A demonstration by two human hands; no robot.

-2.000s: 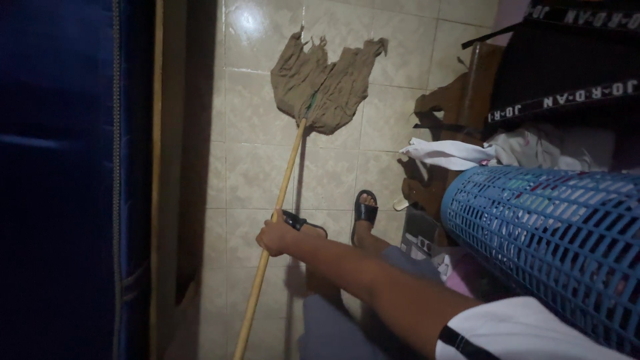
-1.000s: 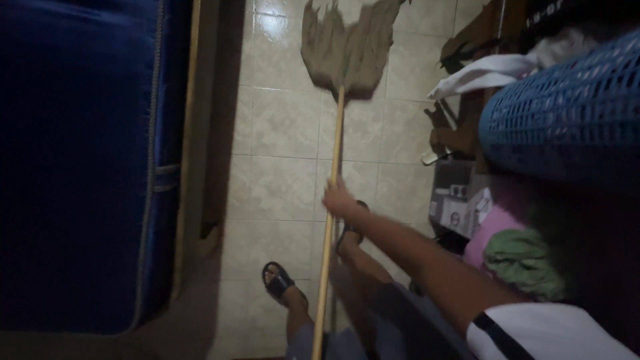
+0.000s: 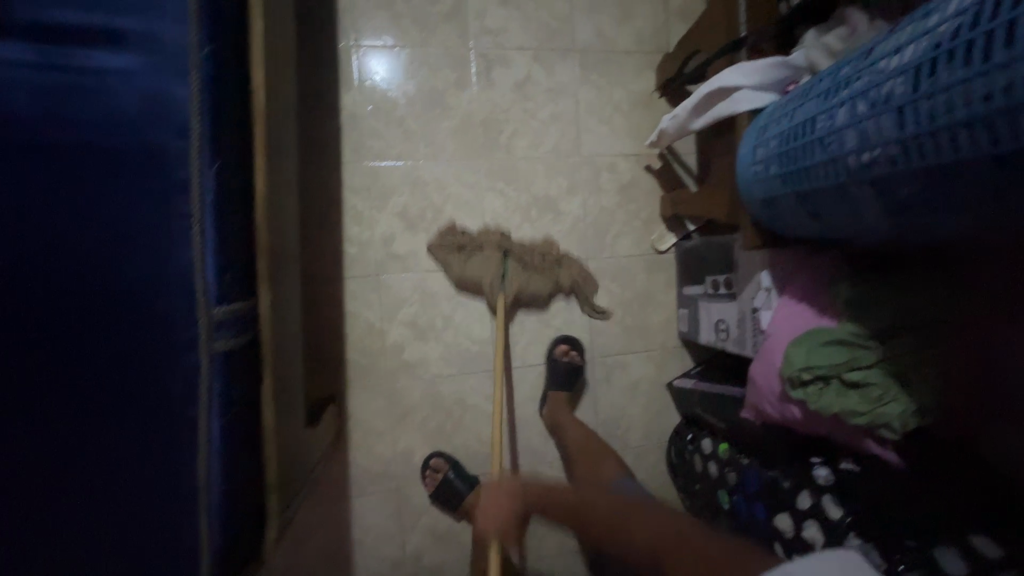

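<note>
A mop with a long wooden handle (image 3: pixel 498 384) and a brown cloth head (image 3: pixel 512 268) lies against the tiled floor. The cloth is spread sideways, with one end trailing to the right. My right hand (image 3: pixel 500 512), blurred, is closed around the handle near the bottom of the view, its arm coming in from the lower right. Out of sight is my left hand. My two feet in black sandals (image 3: pixel 565 364) stand on either side of the handle.
A blue mattress (image 3: pixel 96 280) on a wooden frame (image 3: pixel 264 240) borders the left. Along the right are a blue plastic basket (image 3: pixel 856 120), a white cloth (image 3: pixel 720 92), a box (image 3: pixel 716 304), a pink cloth (image 3: pixel 788 344), a green cloth (image 3: pixel 848 376) and a dotted black bag (image 3: pixel 744 488).
The mop head has come back toward my feet from farther up the floor, and its cloth has bunched flatter. My right hand, still on the handle, sits lower in the view.
</note>
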